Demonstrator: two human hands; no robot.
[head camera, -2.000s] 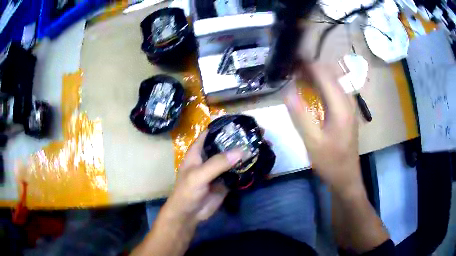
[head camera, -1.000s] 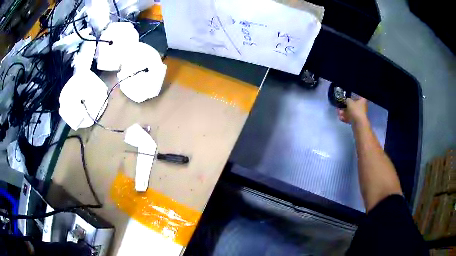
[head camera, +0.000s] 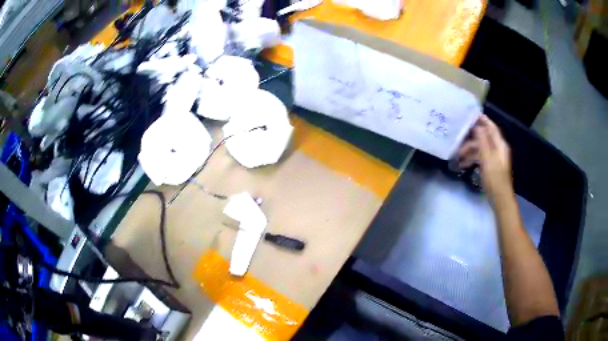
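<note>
My right hand (head camera: 491, 153) is over the far edge of the black tub (head camera: 567, 200), by the right end of the handwritten carton flap (head camera: 387, 100). The hand is slightly blurred, with its fingers curled downward. A dark round unit (head camera: 475, 178), seemingly a camera housing, shows partly under it, on the pale liner (head camera: 427, 226). Whether the fingers grip it or the flap cannot be told. My left hand is not in view.
A white angled bracket (head camera: 247, 233) and a black-handled screwdriver (head camera: 285, 241) lie on the cardboard bench. White round covers (head camera: 259, 130) with cables are heaped at back left. The screw feeder (head camera: 150, 313) is at lower left, with a black cable beside it.
The view has shifted, so the bench things sit further right and lower. My right hand has moved from the dark unit's earlier spot on the liner toward the flap's end.
</note>
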